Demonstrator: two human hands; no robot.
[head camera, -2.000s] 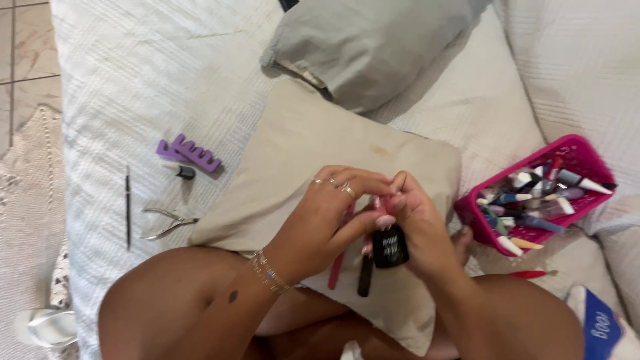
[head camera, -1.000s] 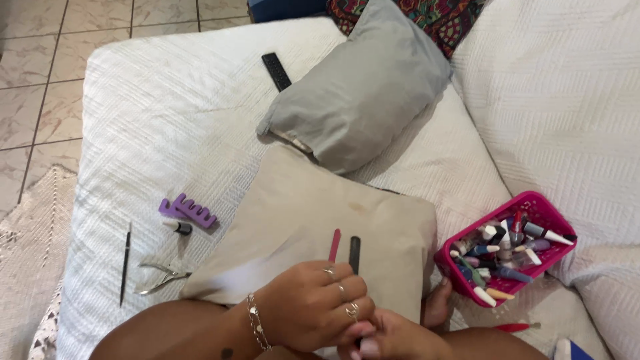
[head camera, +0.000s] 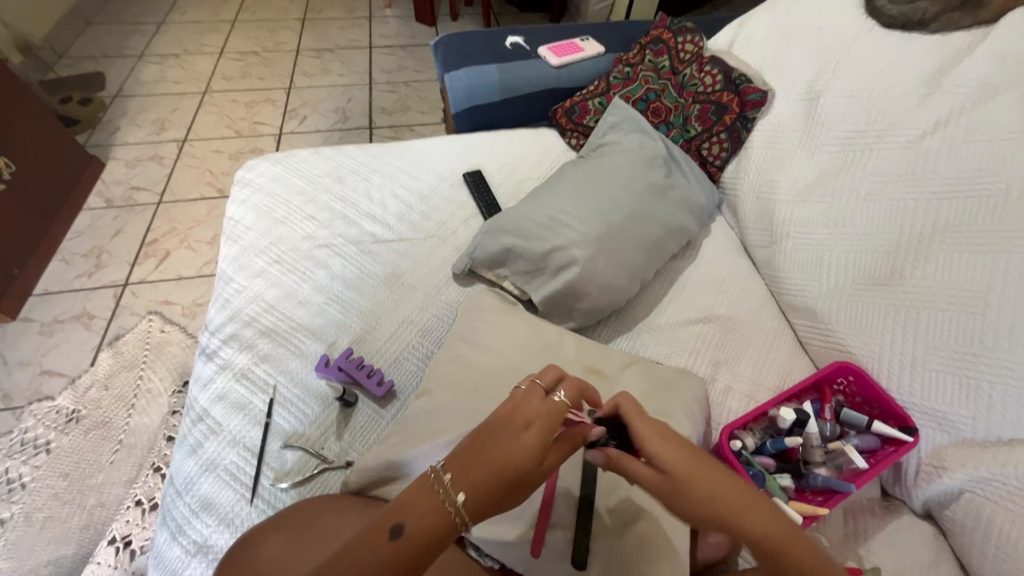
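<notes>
Over the beige pillow (head camera: 640, 384), my left hand (head camera: 532, 428) pinches a small pink item (head camera: 578, 417) whose kind I cannot tell. Close against it, my right hand (head camera: 644, 448) holds a black container (head camera: 612, 434), partly hidden by the fingers. A pink nail file (head camera: 545, 516) and a black nail file (head camera: 585, 516) lie on the pillow below my hands. To the left, purple toe separators (head camera: 356, 373), a small dark-capped bottle (head camera: 346, 395), metal cuticle nippers (head camera: 312, 466) and a thin black tool (head camera: 262, 446) rest on the white cover.
A pink plastic basket (head camera: 902, 404) of nail polish bottles stands at right. Farther back lie a grey pillow (head camera: 600, 224), a black remote control (head camera: 481, 194), a patterned cushion (head camera: 668, 92) and a phone (head camera: 571, 50). A crocheted rug (head camera: 104, 432) covers floor tiles at left.
Both hands have risen from the pillow's lower edge to its middle, and the black container now shows in my right hand. The view has shifted.
</notes>
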